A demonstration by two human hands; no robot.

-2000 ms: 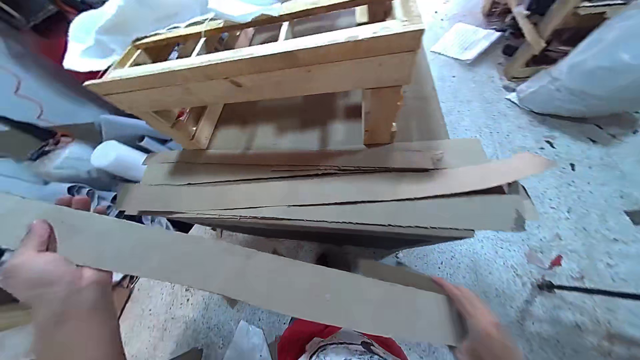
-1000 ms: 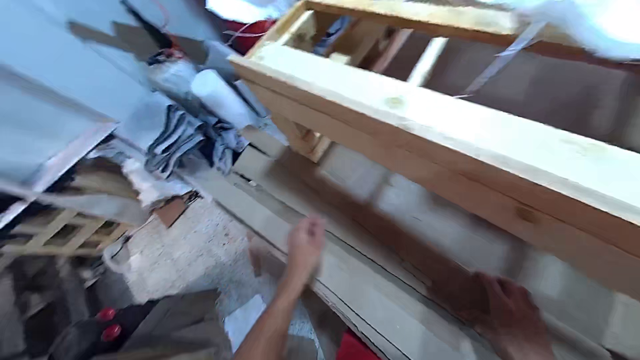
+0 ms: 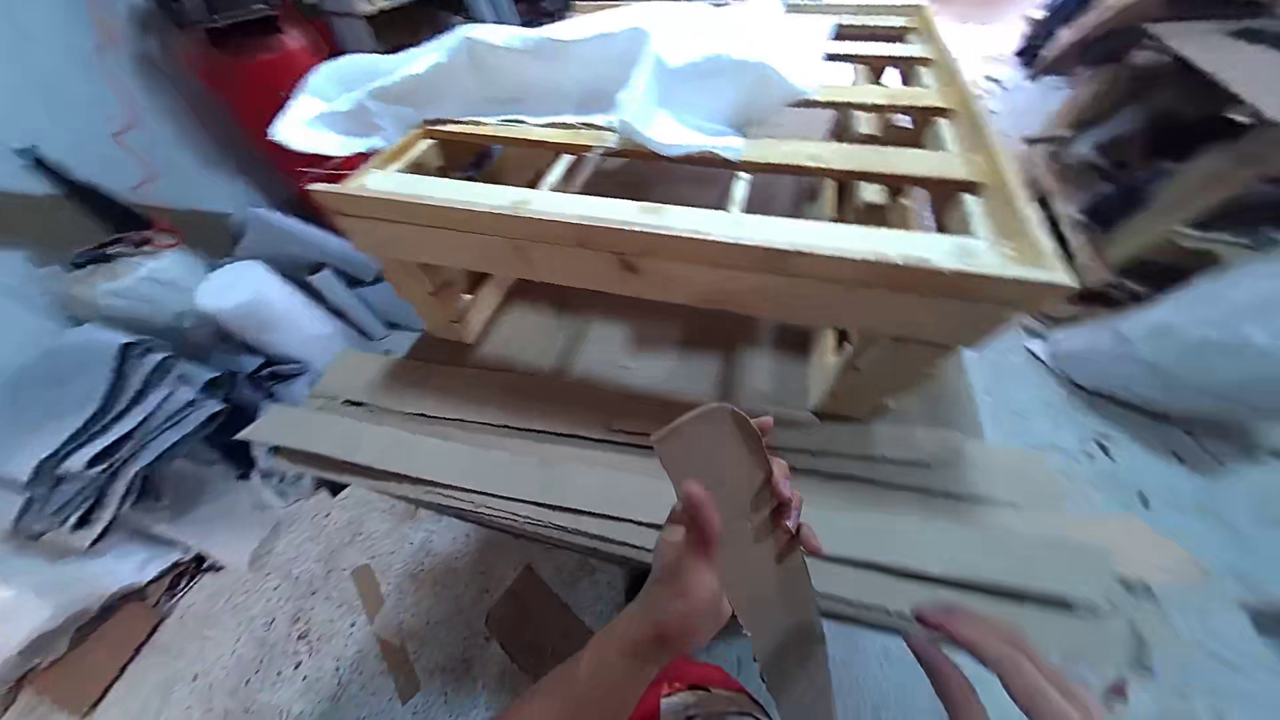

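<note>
My left hand [image 3: 690, 590] grips a cardboard strip [image 3: 745, 540] near its rounded upper end. The thumb is on the near side and the fingers wrap around the far edge. The strip slants down out of the frame's lower edge. To the right, my right hand [image 3: 1000, 655] is blurred, its fingers apart, over the right part of the stack, with nothing seen in it. Beneath both hands lies a stack of long cardboard strips [image 3: 500, 470], with uneven edges.
Behind the stack stands a wooden frame [image 3: 680, 255] with slats, white sheeting [image 3: 560, 80] draped over it. Rolled white material [image 3: 270, 310] and folded fabric [image 3: 110, 430] lie at left. Cardboard scraps [image 3: 535, 620] are on the speckled floor. A wrapped bundle [image 3: 1170, 340] sits at right.
One second ago both hands were over the stacked strips; now my left hand holds a strip raised above the stack and my right hand is apart from it. The view has swung widely.
</note>
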